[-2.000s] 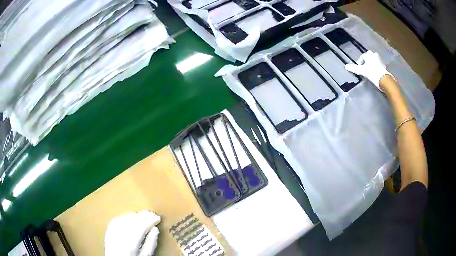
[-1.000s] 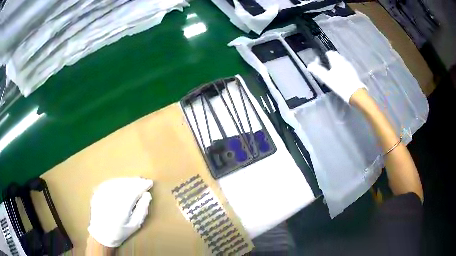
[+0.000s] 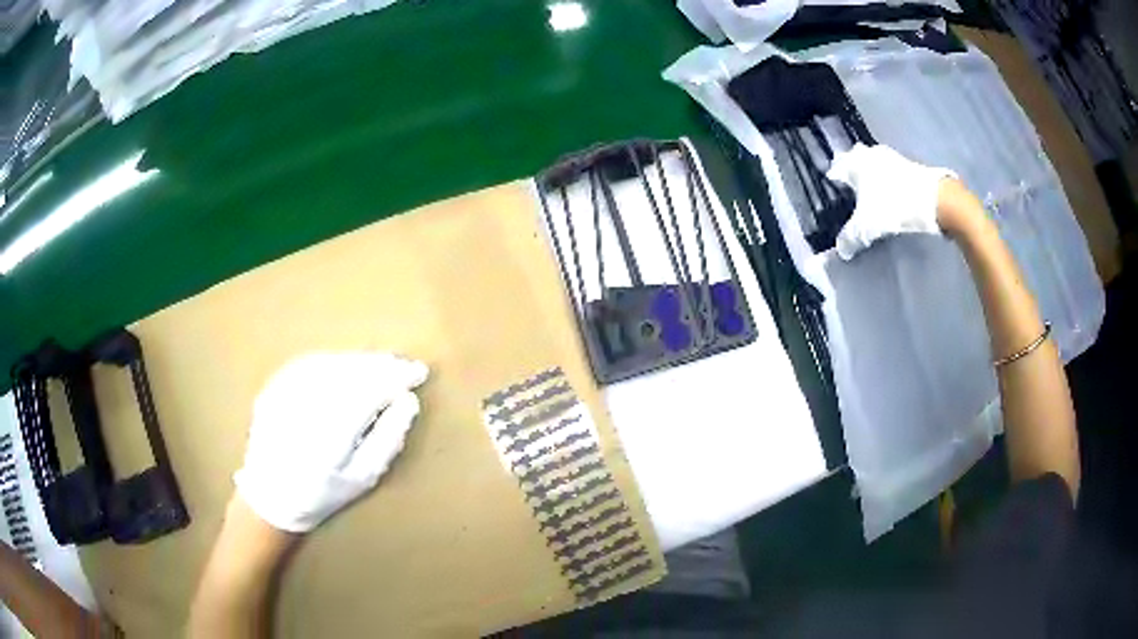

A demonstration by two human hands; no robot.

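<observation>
My right hand (image 3: 889, 202), in a white glove, is over the foam-lined tray at right. It grips the edge of several black frames (image 3: 799, 122) bunched together at the tray's left end. My left hand (image 3: 327, 439), also gloved, lies on the tan cardboard (image 3: 412, 275) with its fingers together and no part visible in it. A fanned stack of black frames (image 3: 630, 327) with dark blue round spots lies on the white foam pad (image 3: 711, 449). Rows of small black strips (image 3: 580, 493) lie beside the cardboard's right part.
Two groups of black frames (image 3: 147, 499) stand at the cardboard's left edge. A pale foam sheet (image 3: 917, 362) covers the tray. A stack of foam sheets (image 3: 162, 56) is at back left on the green bench (image 3: 362, 150). Another person's forearm (image 3: 48, 602) shows at bottom left.
The frames lying in separate pockets are now bunched at the tray's left end under my right hand, which has moved left across the tray. My left hand stays on the cardboard. The view has shifted.
</observation>
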